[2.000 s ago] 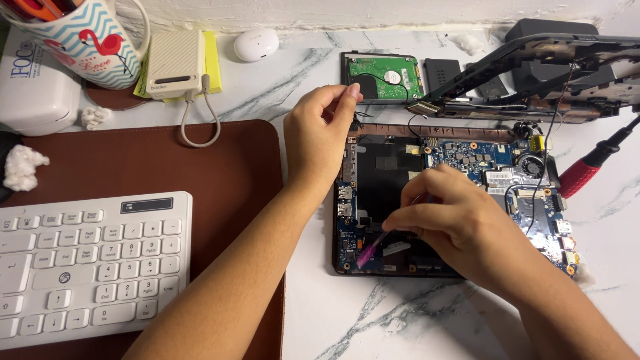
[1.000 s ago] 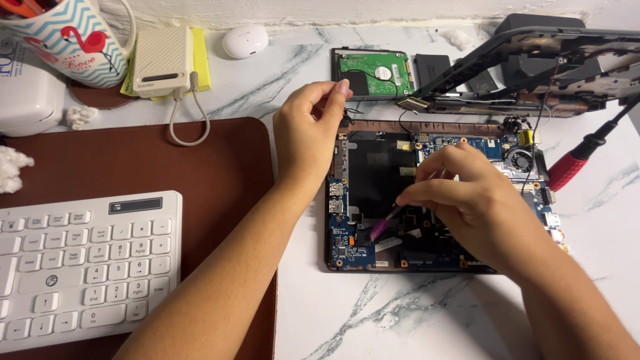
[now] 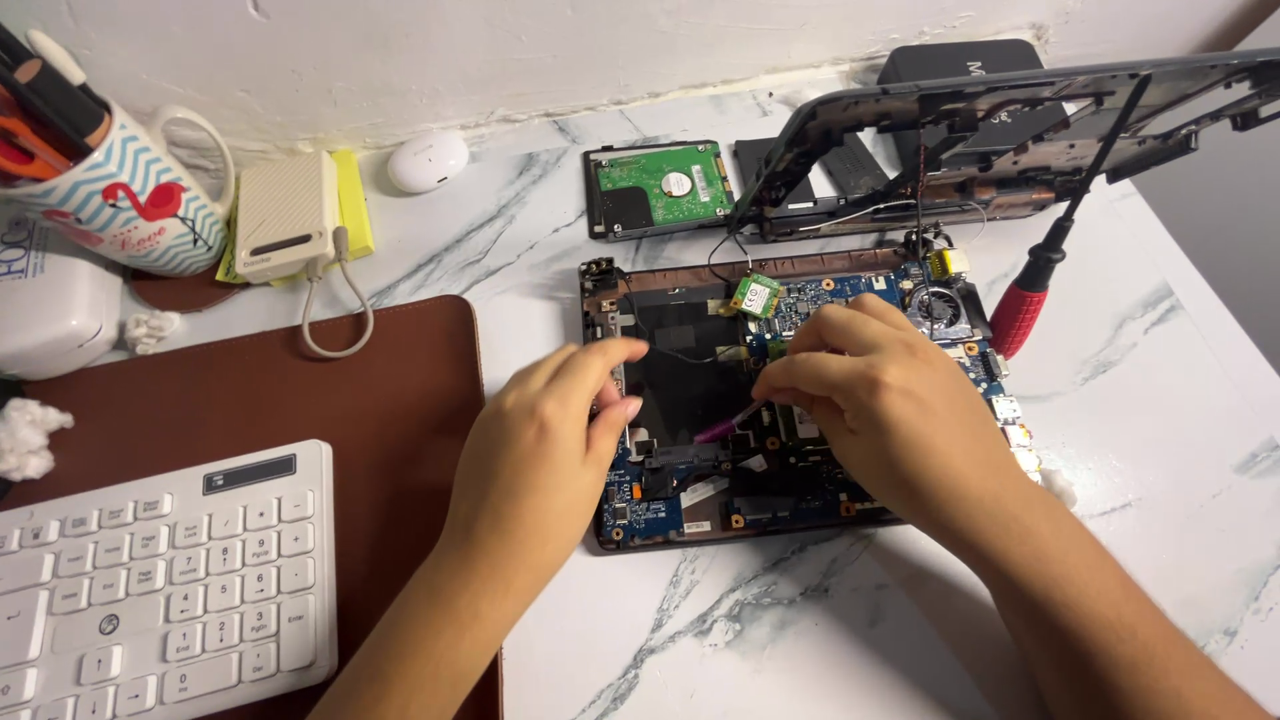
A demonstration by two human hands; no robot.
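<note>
An opened laptop base [image 3: 690,375] lies on the marble-patterned table, its blue circuit boards and small fan [image 3: 938,310] exposed. My right hand [image 3: 880,390] is over the base and pinches a small brush with purple bristles [image 3: 722,428], whose tip points left over the black bay. My left hand [image 3: 550,430] hovers at the base's left edge, thumb and fingers apart, with nothing seen between them. A small green wireless card [image 3: 757,296] with black wires rests near the base's upper middle. A red-handled screwdriver [image 3: 1022,305] leans against the raised laptop cover [image 3: 800,130].
Behind the base lie a green-board hard drive [image 3: 660,190] and black parts. A white keyboard [image 3: 150,590] sits on a brown desk mat [image 3: 400,400] at left. A flamingo mug [image 3: 165,200], a cabled beige device [image 3: 288,215] and a white earbud case [image 3: 428,163] stand behind it.
My left hand has come down from the base's upper left corner, and its fingers have parted. The brush in my right hand has moved from the lower left board toward the middle of the base.
</note>
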